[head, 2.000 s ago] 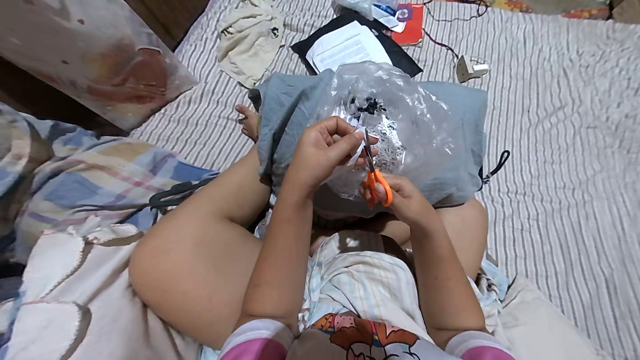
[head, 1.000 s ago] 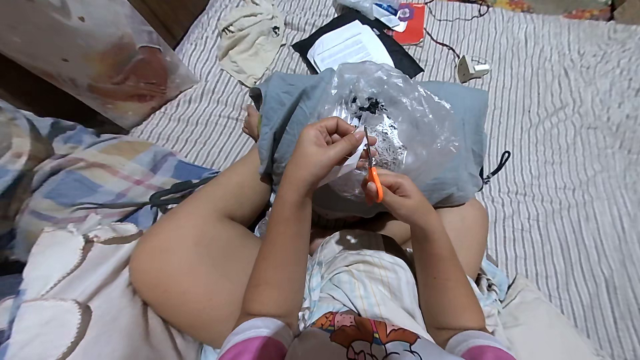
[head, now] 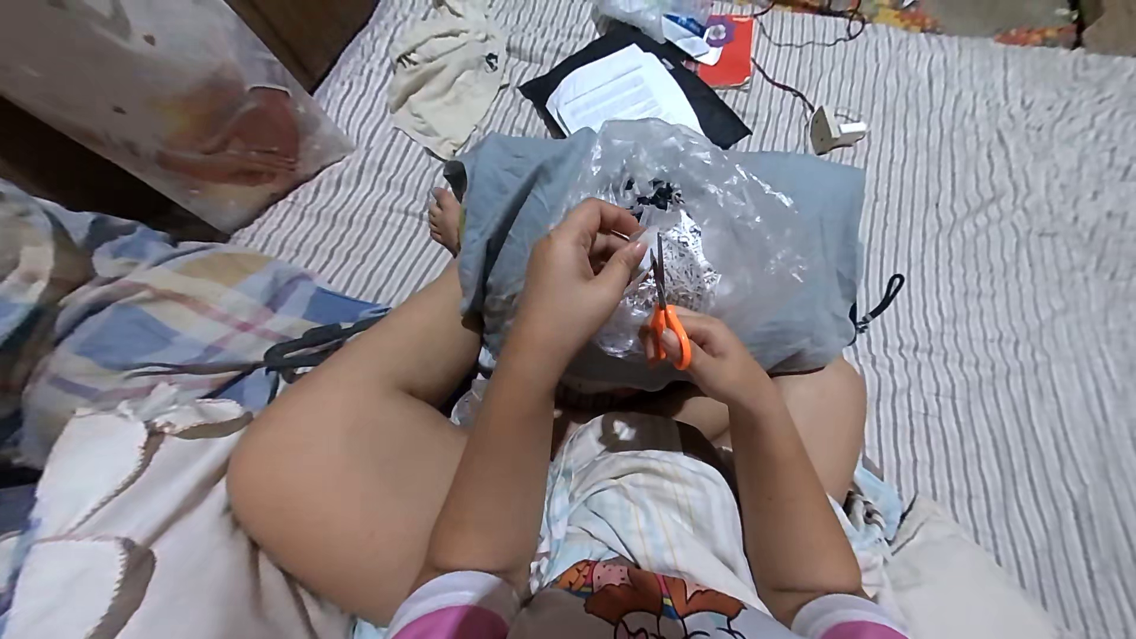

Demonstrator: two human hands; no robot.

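Note:
My right hand point(head: 717, 359) has its fingers in the orange handles of a pair of scissors point(head: 671, 335), whose blades point away from me and stand slightly apart. Pinched between the fingertips of my left hand point(head: 581, 271) is a small white piece, probably paper, close to the blade tips. Under both hands a clear plastic bag point(head: 754, 222) lies spread over a grey-blue cloth-covered cushion point(head: 821, 213) on my lap. Small white shreds point(head: 688, 275) and some black scraps point(head: 655, 193) lie in or on the bag.
Beyond the cushion, printed sheets point(head: 626, 93) rest on a black pouch point(head: 728, 129), near a red booklet point(head: 735, 53). A white plug adapter point(head: 834, 131) with a dark cord lies at the right. A beige cloth point(head: 448, 80) and a plaid blanket point(head: 177, 302) are on the left.
The scissor handles have spread apart since a second ago, and the blades have parted slightly. The long white strip seen below my left hand a second ago no longer shows there.

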